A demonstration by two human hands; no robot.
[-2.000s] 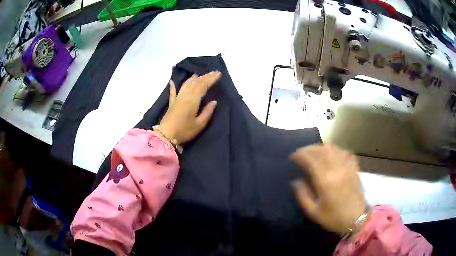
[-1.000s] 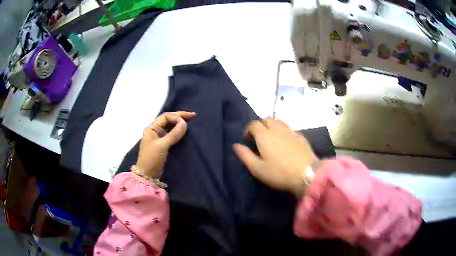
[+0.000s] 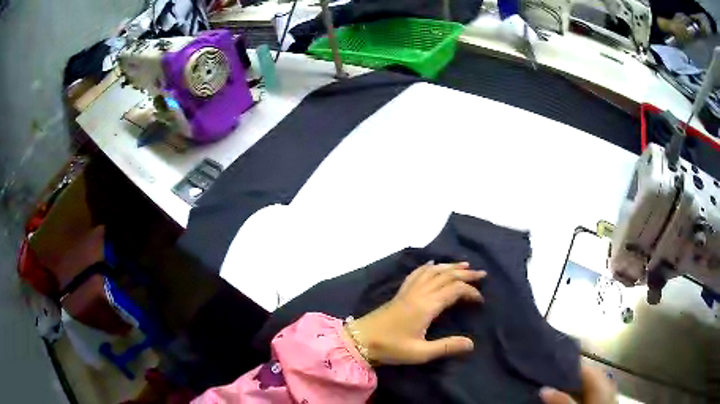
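Note:
A dark garment panel (image 3: 505,316) lies on the white machine table (image 3: 379,173), its front part running down out of the picture. My left hand (image 3: 418,316) lies flat on it, palm down with fingers spread. My right hand (image 3: 580,388) is at the bottom edge, cut off and blurred; its fingertips are at the panel's right edge, and I cannot tell whether they grip it. The white machine head (image 3: 671,225) stands to the right, with the needle area right of the cloth.
Another dark cloth piece (image 3: 292,150) lies along the table's left side. A purple machine unit (image 3: 207,87) stands at the far left. A green plastic basket (image 3: 387,43) is at the back. A person's hand (image 3: 677,28) shows at the far top right.
The view has swung left, so the machine head sits further right. My left hand has opened and flattened on the panel. My right hand has moved to the panel's right edge.

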